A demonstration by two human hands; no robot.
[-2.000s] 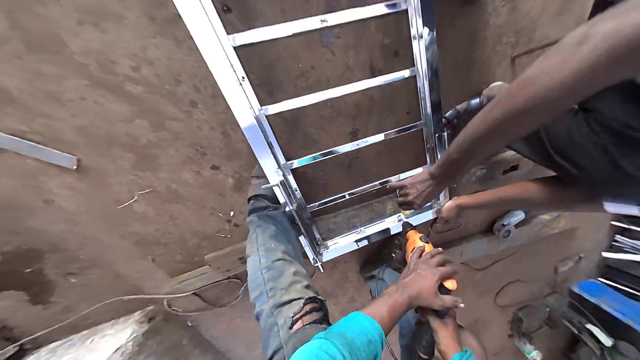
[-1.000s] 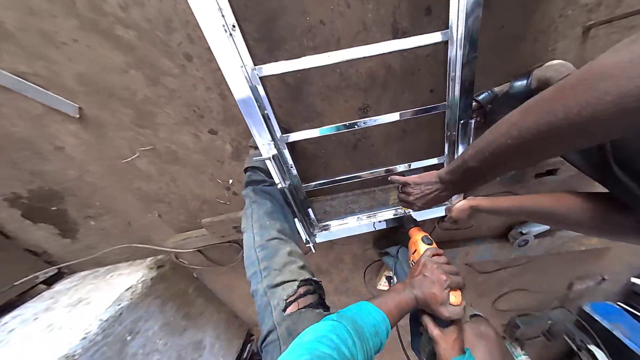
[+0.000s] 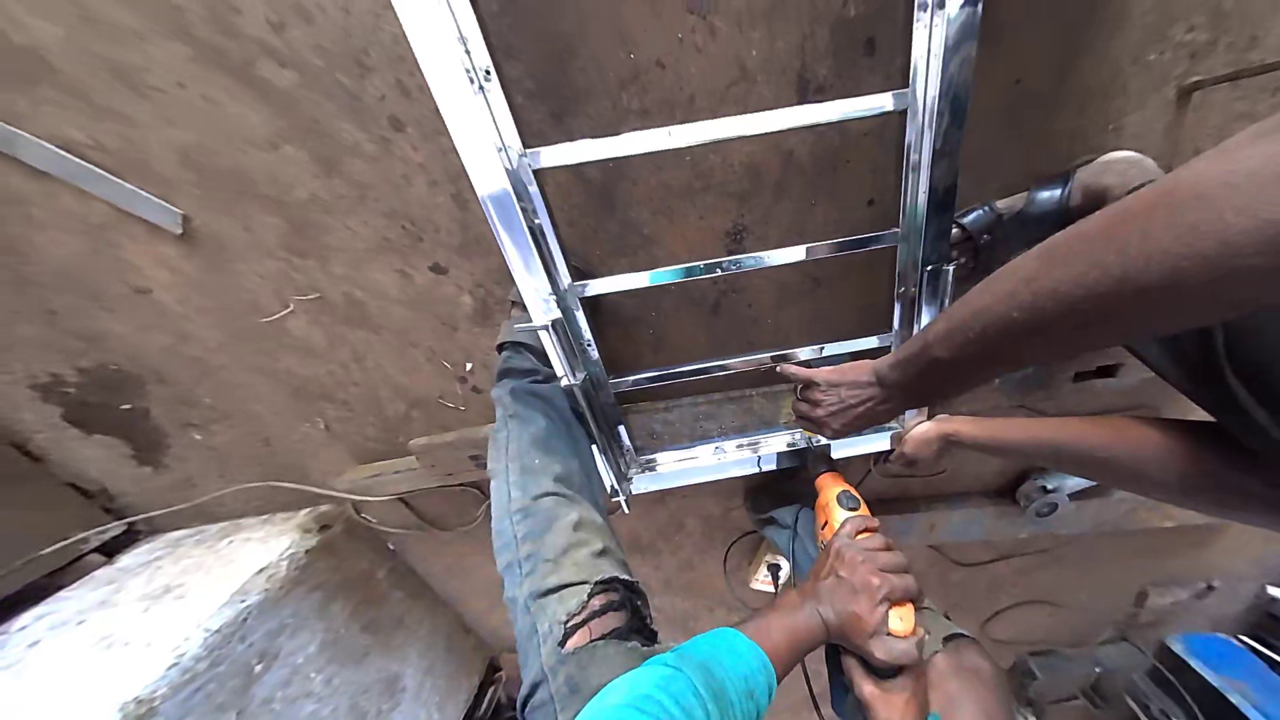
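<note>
An orange power drill [image 3: 840, 505] points up and away, its dark chuck end against the bottom rail [image 3: 715, 470] of a shiny metal frame. My left hand [image 3: 865, 590] is wrapped around the rear of the drill body. Below it, my right hand [image 3: 885, 690] grips the drill near its handle, partly cut off by the lower edge. Several crossbars [image 3: 740, 265] span the ladder-like frame. A co-worker's hand [image 3: 845, 398] rests just above the drill tip with a finger extended; that person's other hand [image 3: 925, 440] holds the frame's lower right corner. The bit's contact point is hidden.
A leg in torn jeans [image 3: 550, 510] lies against the frame's left side. A pale block [image 3: 300, 600] stands lower left, beside a loose cable [image 3: 250, 487]. A white power socket [image 3: 770, 568] lies near the drill. A flat metal strip [image 3: 95, 180] lies on the ground far left.
</note>
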